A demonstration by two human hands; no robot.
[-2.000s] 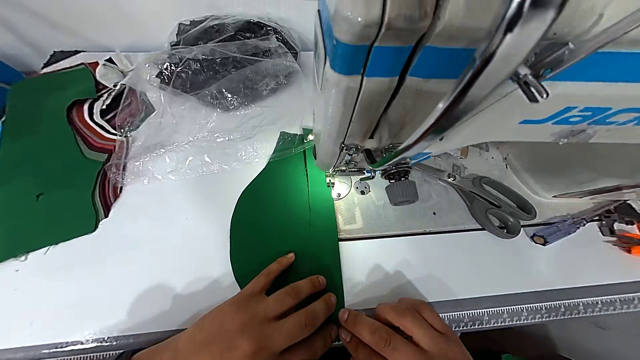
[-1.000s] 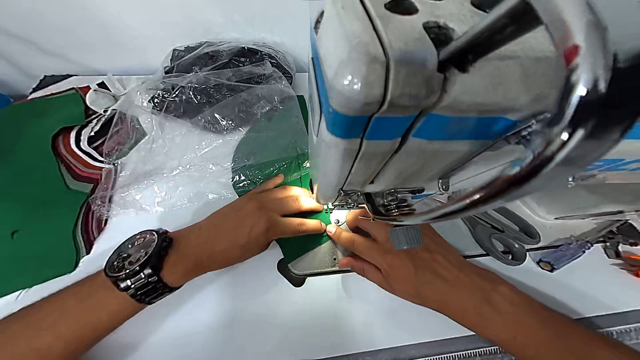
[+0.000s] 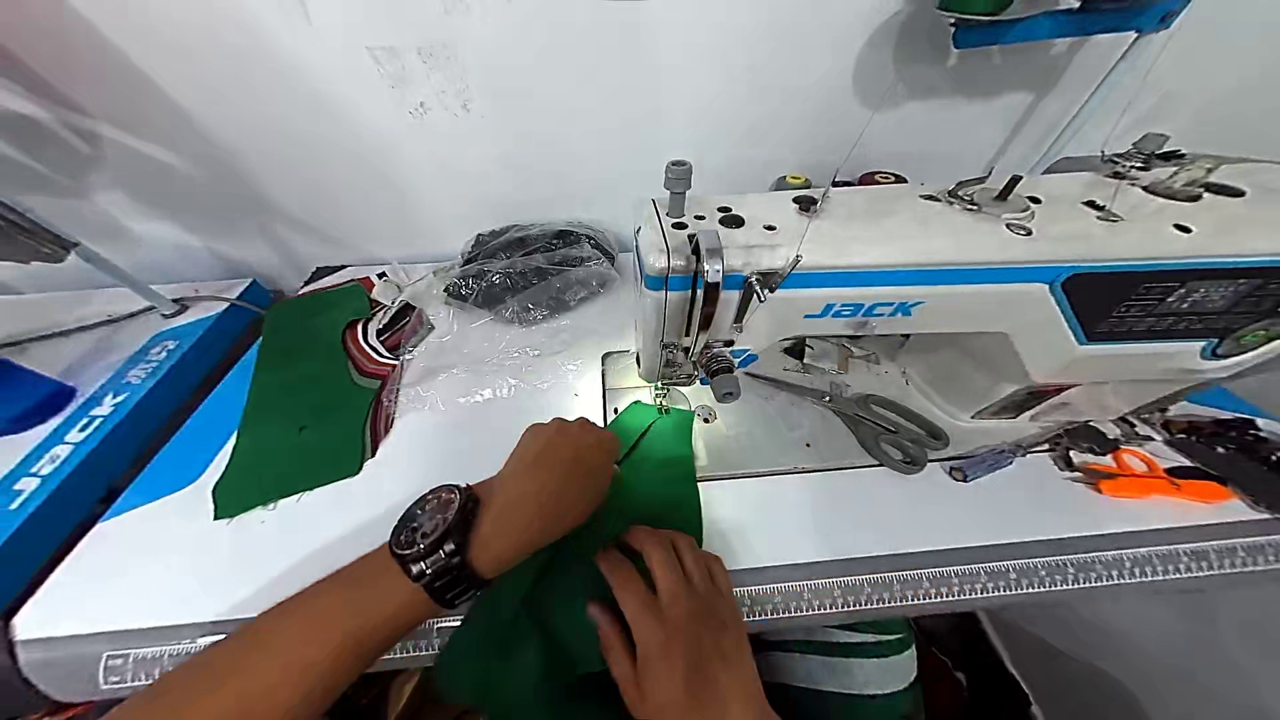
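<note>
A green fabric piece [image 3: 655, 490] runs from under the presser foot [image 3: 661, 398] of a white Jack sewing machine [image 3: 900, 290] down over the table's front edge. My left hand [image 3: 560, 475], with a dark wristwatch, is closed on the fabric's left edge just below the needle area. My right hand [image 3: 675, 610] lies on the same fabric nearer the front edge, its fingers spread and slightly bent. A dark slit or fold line shows in the fabric beside my left fingers. The fingertips of my left hand are hidden.
Stacked cut fabric pieces [image 3: 300, 400] lie at left. Behind them is a clear plastic bag [image 3: 535, 270] with dark contents. Grey-handled scissors [image 3: 870, 420] rest on the machine bed; a screwdriver [image 3: 985, 463] and an orange-handled tool [image 3: 1150, 480] lie at right. A ruler tape [image 3: 1000, 580] runs along the front edge.
Both hands have moved from beside the needle toward the table's front edge, and the green fabric now hangs over that edge. The view has pulled back to show more of the machine.
</note>
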